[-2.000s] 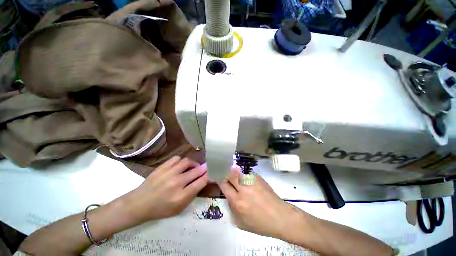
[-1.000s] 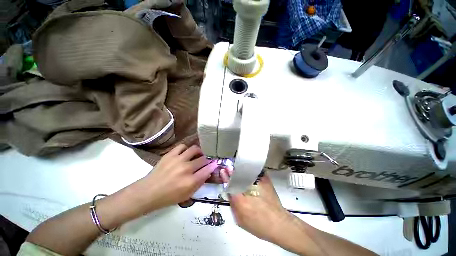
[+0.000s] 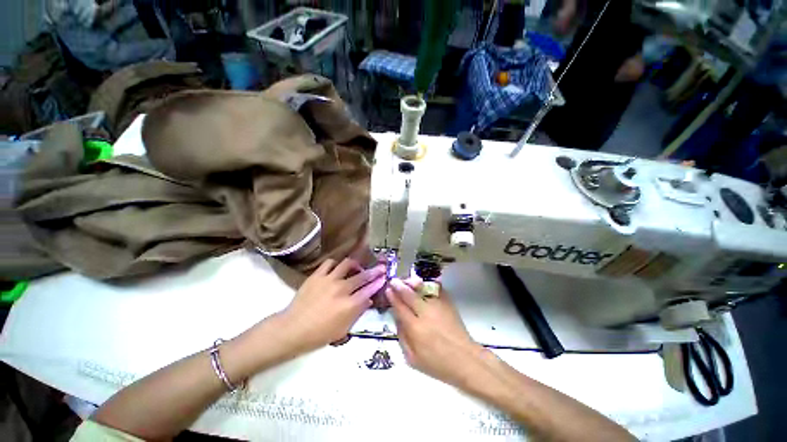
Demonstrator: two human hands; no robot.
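Observation:
The brown garment (image 3: 207, 186) lies heaped left of the white "brother" sewing machine (image 3: 518, 207), with a white-edged strip along one fold. Part of the cloth runs under the machine head to the brightly lit needle area (image 3: 389, 264). My left hand (image 3: 332, 298) presses the cloth flat just left of the needle, fingers nearly straight. My right hand (image 3: 424, 321) is just right of the needle, thumb and fingertips pinching the front edge of the cloth. The needle tip and the exact seam are too bright and small to tell.
A long black-handled tool (image 3: 531, 312) lies under the machine arm. Black-handled scissors (image 3: 708, 367) lie at the table's right end. A dark bobbin (image 3: 467, 145) sits on the machine. A white basket (image 3: 302, 33) stands behind. A person's hand (image 3: 631, 67) shows at the back.
The view has drawn back and shows more of the machine and room. My right hand's fingers have come from behind the machine's front guard to the cloth edge beside the needle.

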